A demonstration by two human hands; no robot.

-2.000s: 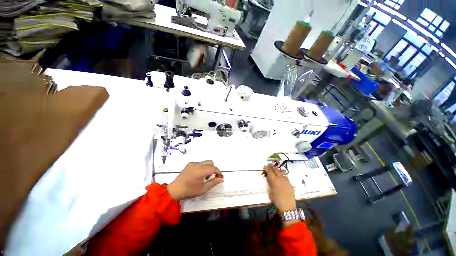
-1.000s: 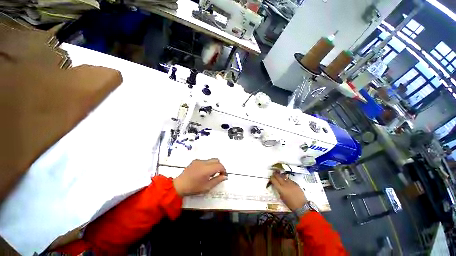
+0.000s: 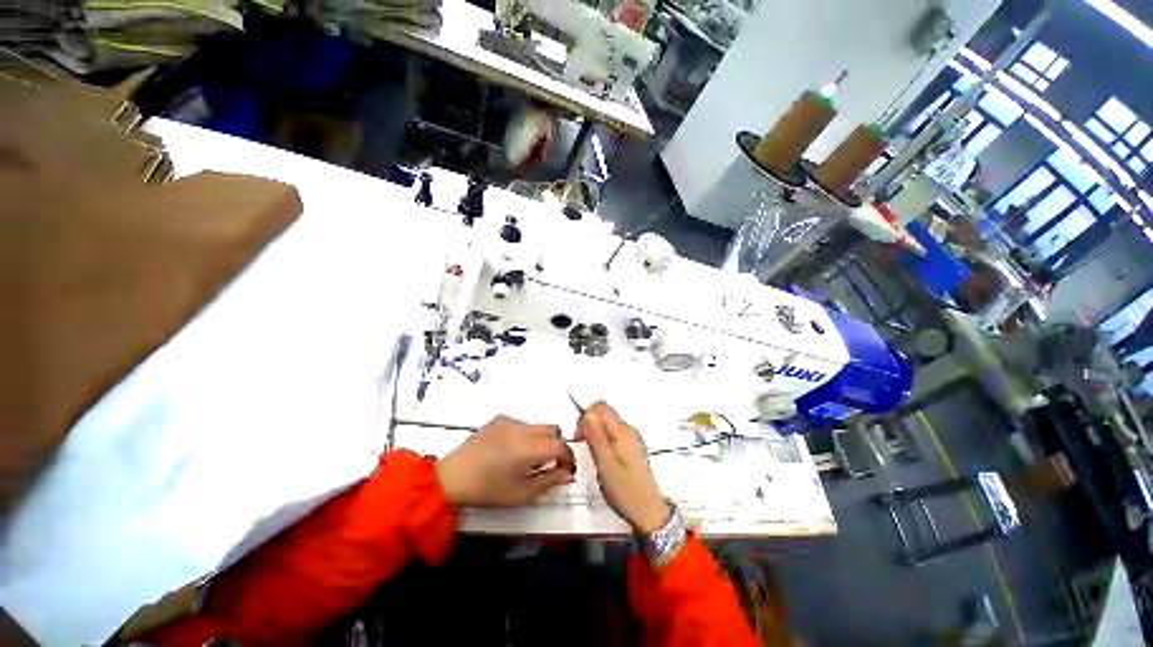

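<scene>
My left hand [image 3: 508, 463] is over the front of the machine bed, its thumb and fingers pinched together on what seems a thin dark strand of thread; the strand is barely visible. My right hand [image 3: 620, 465] is close beside it on the right, closed on slim pointed snips [image 3: 577, 403]. Their tip points up and left; the handles are mostly hidden in the hand. The white sewing machine [image 3: 658, 314] stands just behind both hands. Its presser foot area [image 3: 443, 360] is left of them.
A large white lining [image 3: 240, 417] covers the left of the table, with brown panels [image 3: 139, 240] on it. The blue motor end [image 3: 854, 373] is at right. Brown thread cones [image 3: 802, 130] stand behind. A printed ruler scale [image 3: 683, 508] runs along the front edge.
My right hand has moved left from the right of the bed to beside my left hand, with the snips' tip now showing. My left hand has stayed nearly in place.
</scene>
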